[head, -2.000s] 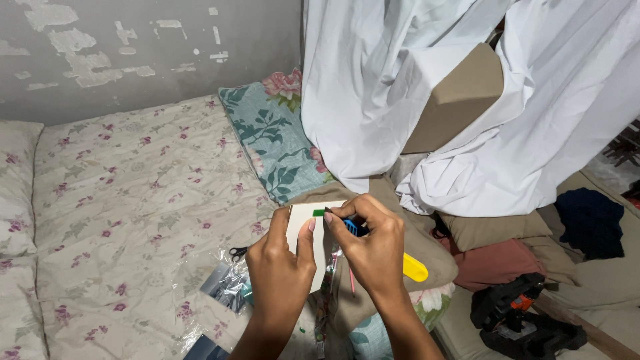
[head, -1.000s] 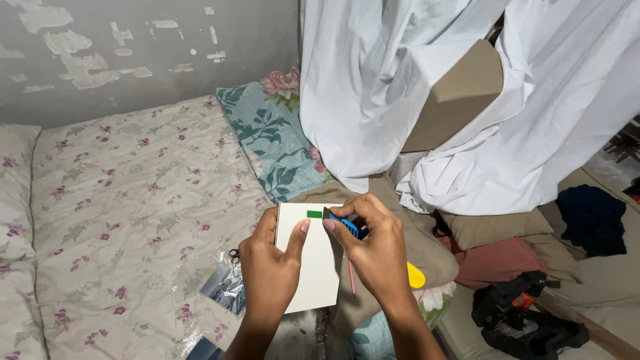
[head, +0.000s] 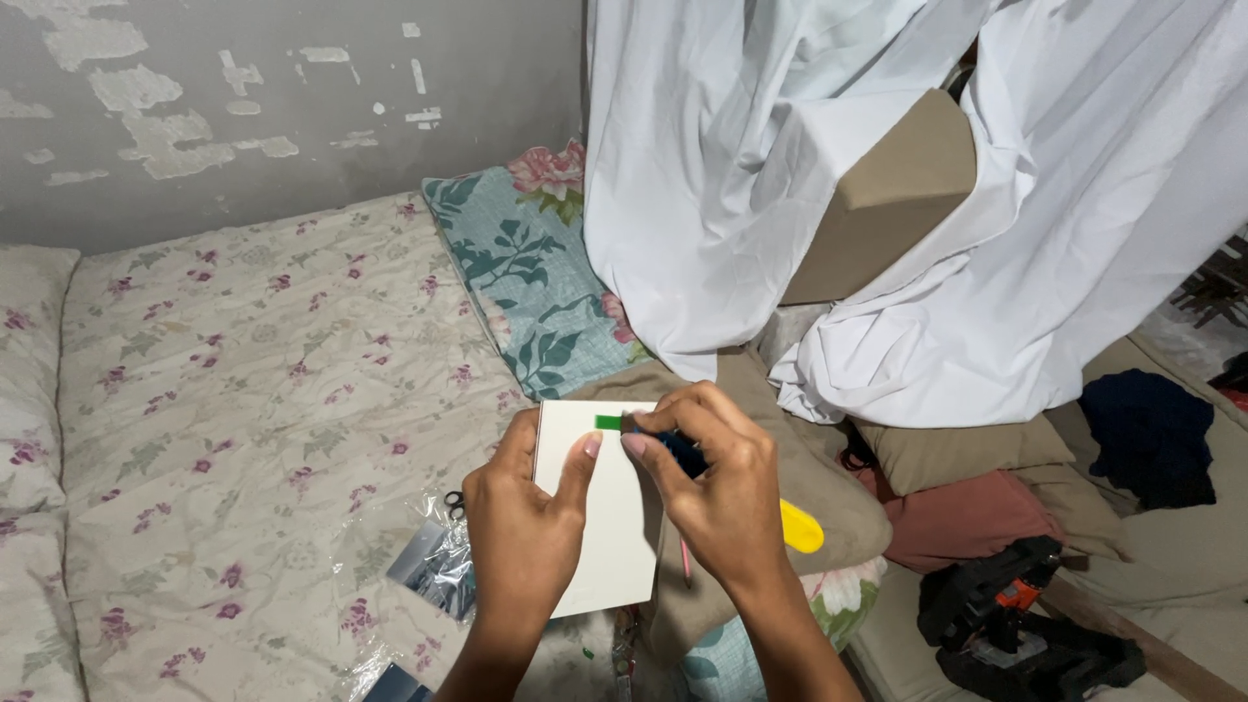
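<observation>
My left hand (head: 531, 522) grips the left edge of a white rectangular card or pad (head: 604, 526), its thumb on the front face. A small green strip (head: 607, 422) lies near the top of the white face, beside that thumb. My right hand (head: 717, 468) is at the upper right corner, thumb and forefinger pinched at the right end of the strip. A dark blue object (head: 687, 453) shows partly behind the right fingers; its kind is hidden. Below the right hand is a thin pink stick (head: 685, 564), and a yellow rounded object (head: 801, 526) shows beyond the wrist.
Clear plastic packaging (head: 429, 565) and black scissor handles (head: 454, 504) lie on the floral bedsheet (head: 273, 390) at left. A brown cloth (head: 829, 487) lies beneath the hands. White curtains (head: 673, 195) drape around a beige block (head: 887, 205). An open black case (head: 1024, 624) stands lower right.
Between two seconds and one second ago, the white card turned to show more of its face. My right fingers remain at the green strip, and the blue object is now more hidden.
</observation>
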